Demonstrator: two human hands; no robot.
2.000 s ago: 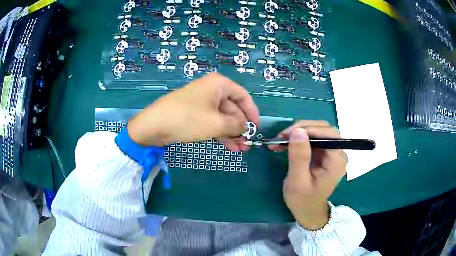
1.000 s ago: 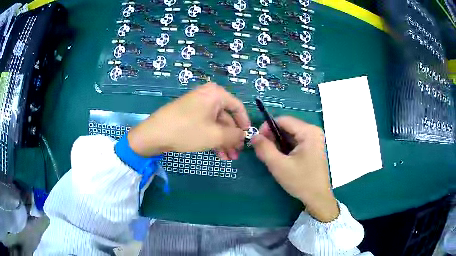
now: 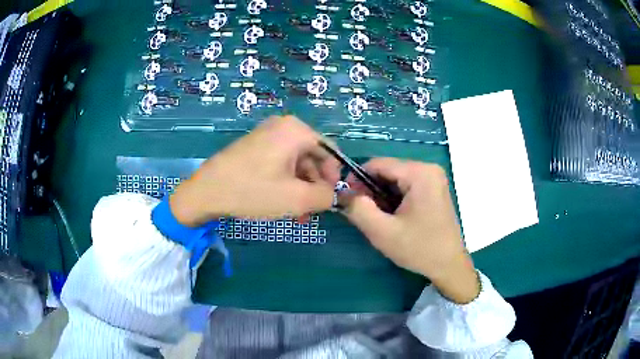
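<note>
My left hand (image 3: 263, 172), with a blue strap (image 3: 184, 228) at the wrist, pinches a small flex circuit module (image 3: 342, 188) with a white round end. My right hand (image 3: 414, 214) meets it there, its thumb and finger at the module's edge. It also holds the black tweezers (image 3: 358, 172), which slant up and left over the module. The fingers hide most of the module. The pad sheet (image 3: 274, 231) with its grid of small white squares lies under my left hand and wrist, partly covered.
A clear blister tray (image 3: 189, 127) with rows of modules lies beyond my hands. A white paper sheet (image 3: 490, 172) is at the right, with stacked blister trays (image 3: 586, 126) farther right. A black device (image 3: 42, 105) with a cable stands at the left.
My right hand has turned the tweezers from level, tip at the module, to slanting up and left. Its fingers have moved in to the module. My left hand still holds the module.
</note>
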